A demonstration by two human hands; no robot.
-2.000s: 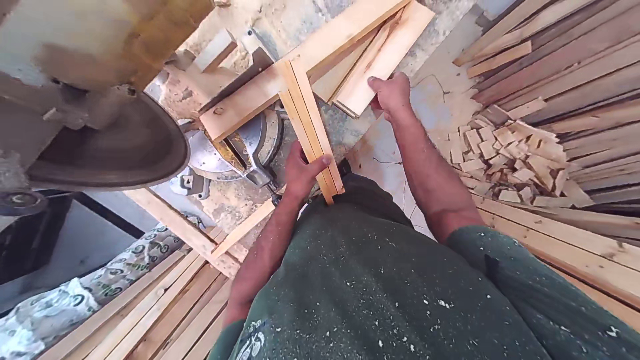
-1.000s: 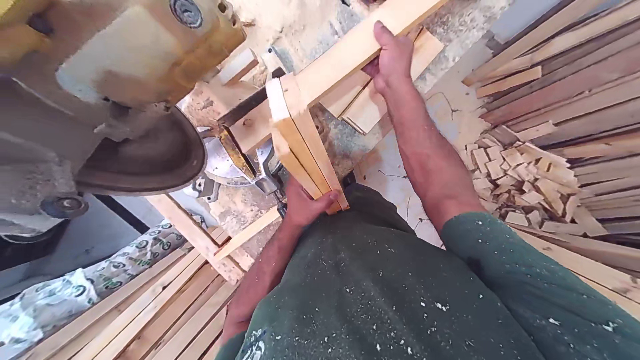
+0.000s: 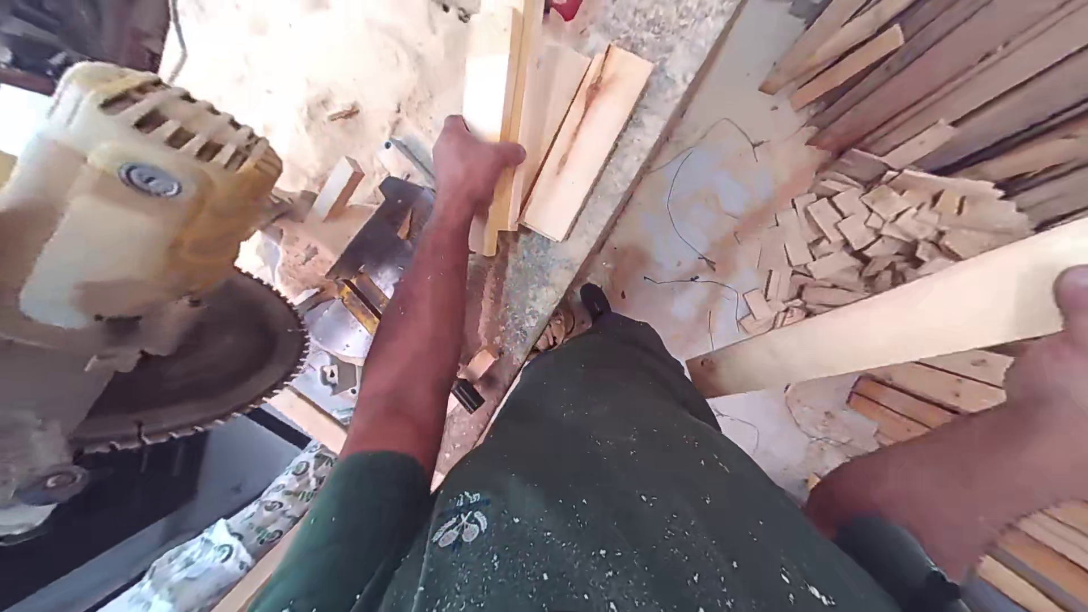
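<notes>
My left hand [image 3: 473, 161] grips narrow wooden boards [image 3: 503, 93] at the far side of the bench, thumb over their edge. Right beside them lie short wide boards [image 3: 591, 140], one with a dark knot streak. At the right edge, my right hand [image 3: 1067, 348], partly out of view, holds a long pale wooden board [image 3: 884, 319] that reaches across in front of my hip. The miter saw's toothed blade [image 3: 212, 357] stands raised left of my left forearm, with the saw's yellow motor housing [image 3: 144, 195] above it.
The saw's metal base [image 3: 340, 327] and a small wood block [image 3: 337, 187] sit beside my left forearm. Sawdust [image 3: 340, 68] covers the bench behind. On the floor at right are a heap of wood offcuts [image 3: 867, 229], stacked planks [image 3: 943, 76] and thin loose wires [image 3: 676, 204].
My left hand has moved from the boards' near end at my waist out over the bench. My right hand has left the bench and is now at the far right with a long board. The view has shifted.
</notes>
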